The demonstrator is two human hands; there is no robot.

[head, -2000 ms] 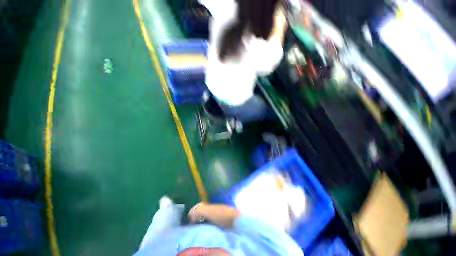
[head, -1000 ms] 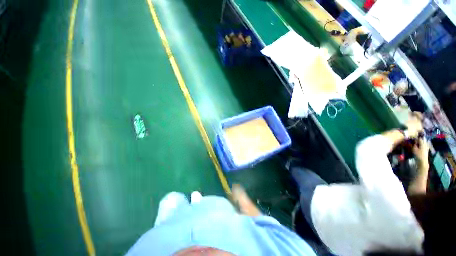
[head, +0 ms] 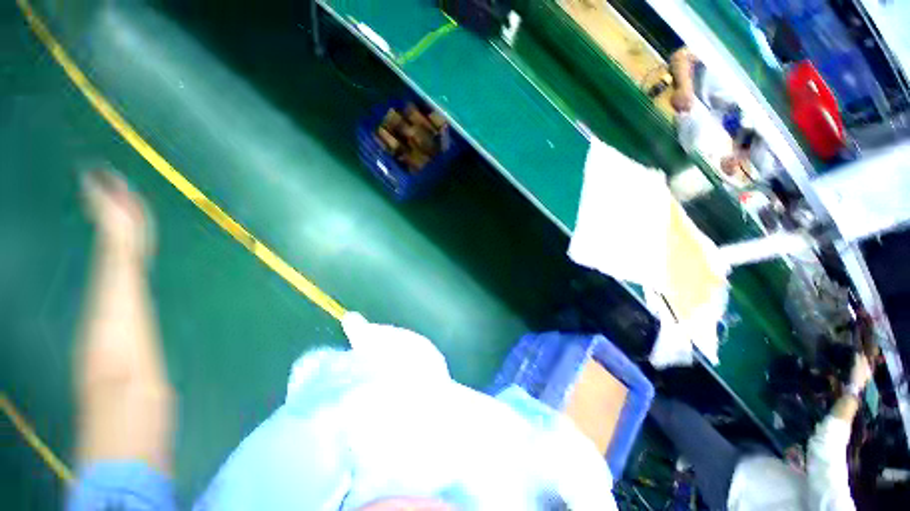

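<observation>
My left hand (head: 120,210) is raised over the green floor at the left. It is blurred, so its fingers cannot be made out and nothing distinct shows in it. My right hand is not in view. Close to my right side stands a blue crate (head: 639,404) with a flat brown cardboard surface inside. White sheets (head: 624,215) and a pale yellow sheet (head: 695,274) lie on the green bench (head: 499,110), partly over its near edge.
A second blue crate (head: 384,170) with brown pieces sits under the bench. A yellow line (head: 190,190) crosses the floor. A seated person's white sleeve (head: 830,449) is at the lower right. Another person's hands show across the bench. A red object (head: 815,110) is at the upper right.
My view has turned and moved along the aisle. The bench sheets and cardboard-filled crate are nearer. My left hand has come into view at the left; my right hand has gone from view.
</observation>
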